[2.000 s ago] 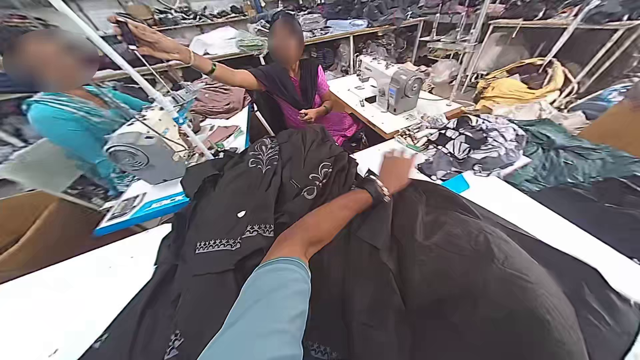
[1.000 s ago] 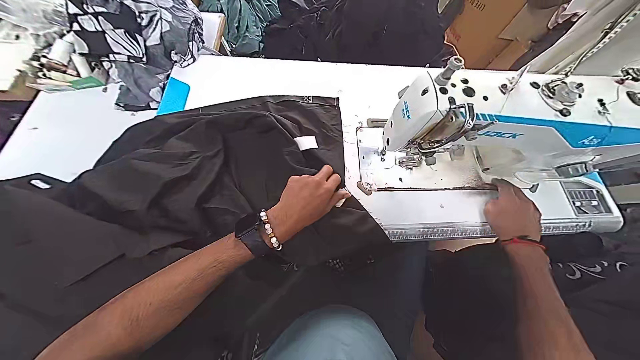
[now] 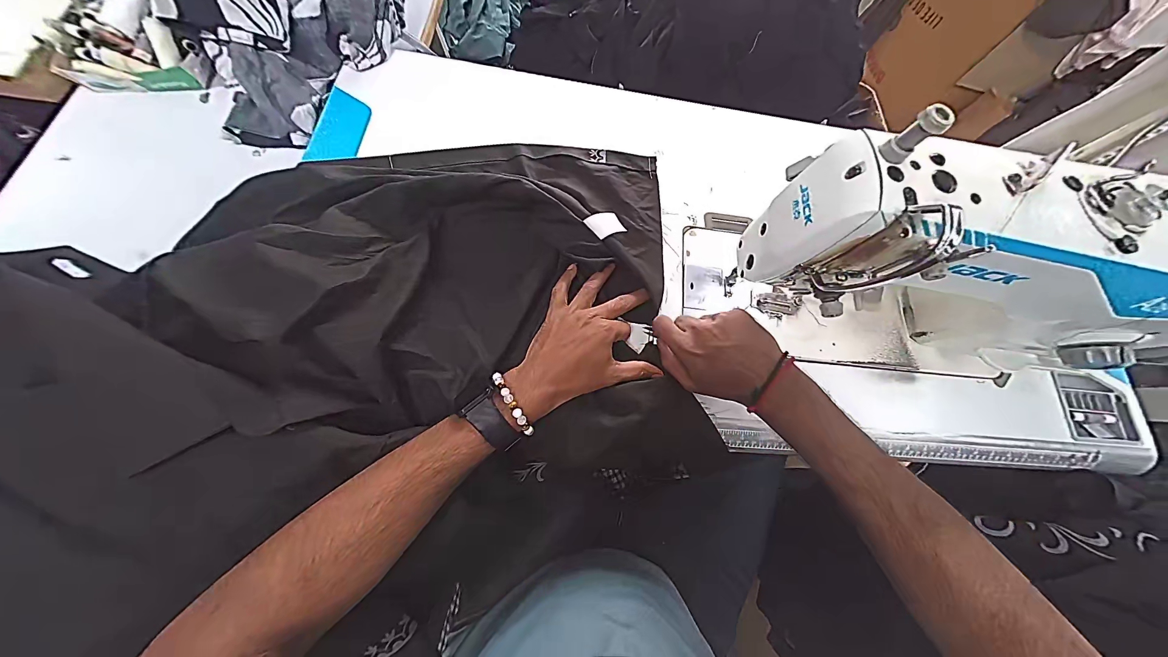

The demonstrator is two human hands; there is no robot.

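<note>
A black garment (image 3: 365, 265) with pale embroidery spreads over the white sewing table and down toward my lap. My left hand (image 3: 589, 339) lies on it with the fingers apart, pressing the cloth beside a small white tag (image 3: 639, 338). At the tag's right edge my right hand (image 3: 716, 351) has its fingers closed on a small, thin metal tool, mostly hidden in the grip, its kind unclear. Another white tag (image 3: 605, 224) lies on the cloth above my left hand. The Jack sewing machine (image 3: 821, 219) stands just right of the cloth's edge.
Patterned grey and white cloth (image 3: 278, 64) lies at the upper left, near a box of small items (image 3: 128, 78). Dark fabric (image 3: 684, 55) is heaped behind the table. A cardboard box (image 3: 940, 55) stands at the upper right. More embroidered black cloth (image 3: 985, 557) lies at the lower right.
My right hand has moved left from the machine's bed to the white tag. My left hand has spread its fingers on the cloth. The view swung from the room to the machine earlier.
</note>
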